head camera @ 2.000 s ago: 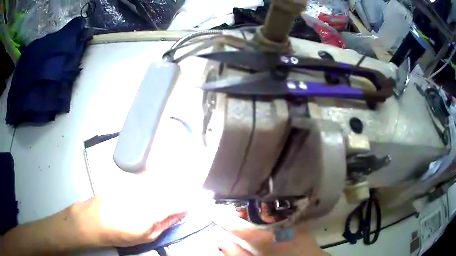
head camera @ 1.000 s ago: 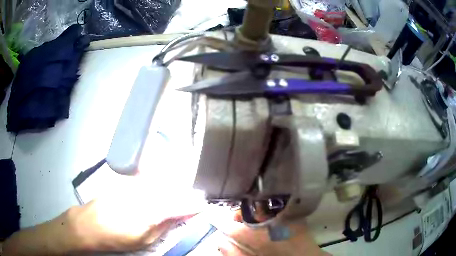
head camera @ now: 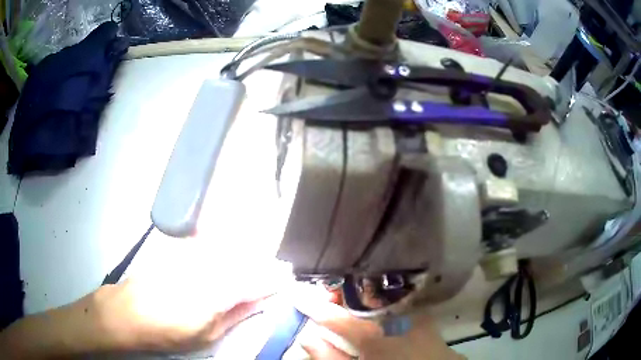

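My left hand (head camera: pixel 162 313) lies at lower left, palm down on a white-faced piece washed out by glare; its fingertips are lost in the light. My right hand (head camera: pixel 372 334) is at bottom centre, just below the needle area, partly behind the machine head, with its fingers at a navy strip (head camera: pixel 281 334). Another dark navy strip end (head camera: pixel 128 259) shows beyond my left hand. The cream sewing machine head (head camera: pixel 365 197) stands over the work. The presser foot and needle are hidden by glare and the head.
Thread snips (head camera: pixel 393 98) lie on the machine head. A pale-grey rounded bar (head camera: pixel 198 158) stands left of it. A navy stack (head camera: pixel 63 105) is at far left, with another navy piece (head camera: pixel 10 271) below. Black-handled scissors (head camera: pixel 512 306) hang right. Plastic bags lie behind the table.
The piece has turned and shifted beside my left hand, so its far navy edge now shows as a steeper strip. The navy strip between my hands is also steeper. Both hands stay near the needle.
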